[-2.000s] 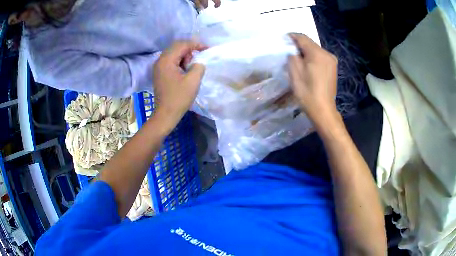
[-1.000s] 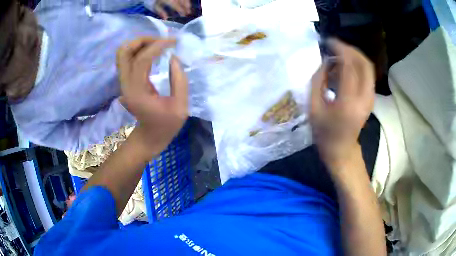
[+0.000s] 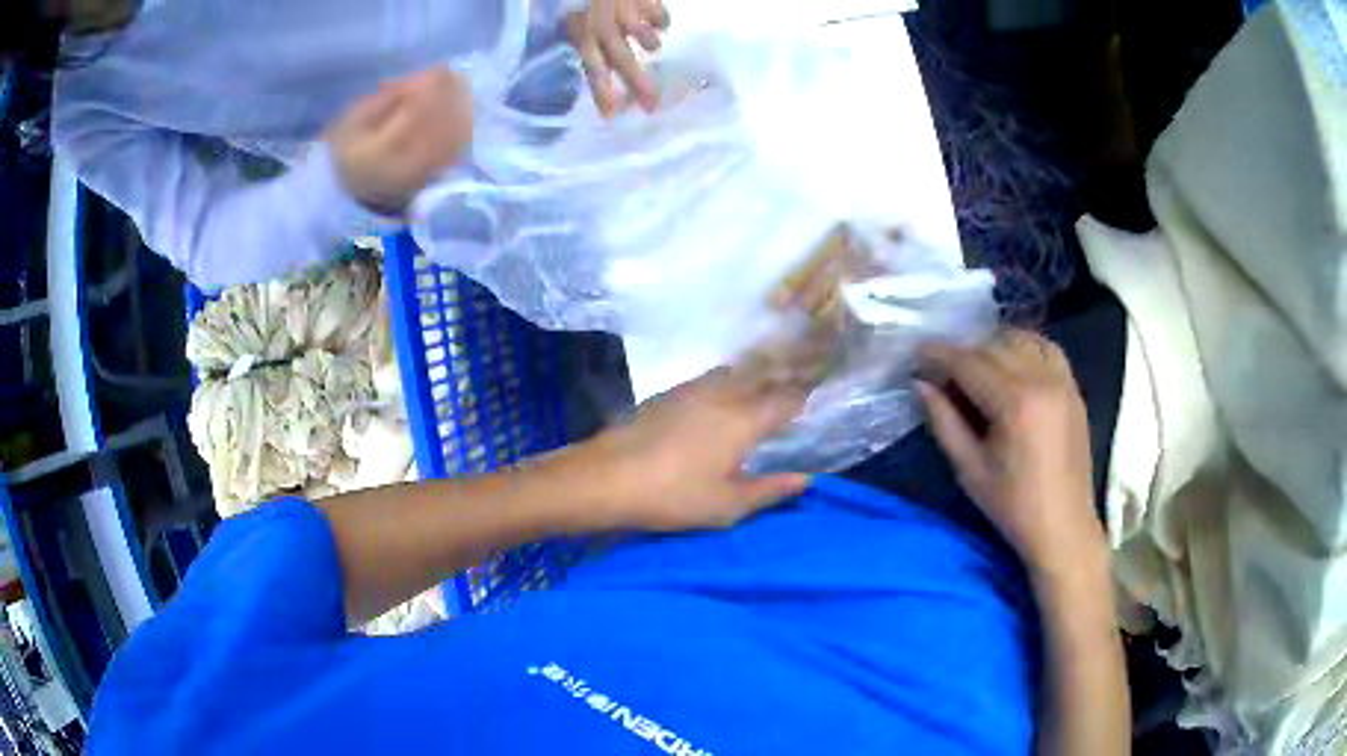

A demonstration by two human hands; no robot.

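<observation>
A small clear bag [image 3: 901,332] with brown snack pieces [image 3: 817,288] lies over the near right part of a white board [image 3: 857,141]. My left hand [image 3: 709,443] holds the near left side of this bag, its fingers partly blurred. My right hand [image 3: 1012,421] has thumb and fingertips at the bag's right edge, pinching it. A larger whitish plastic bag [image 3: 576,222] is spread over the left of the board and hangs past its edge. Another person's hand [image 3: 613,45] rests at its far edge, and that person's other hand [image 3: 402,136] is beside its left side.
A person in a pale lilac sleeve [image 3: 251,207] leans in at the far left. A blue basket [image 3: 421,369] with beige tied bundles [image 3: 288,392] stands at the left. Cream cloth [image 3: 1256,355] hangs at the right. Dark thread waste [image 3: 1005,192] lies beyond the board's right edge.
My hands have come down from the spread large bag to the small snack bag near my lap. The large bag has shifted left, and the other person's hands have moved to it.
</observation>
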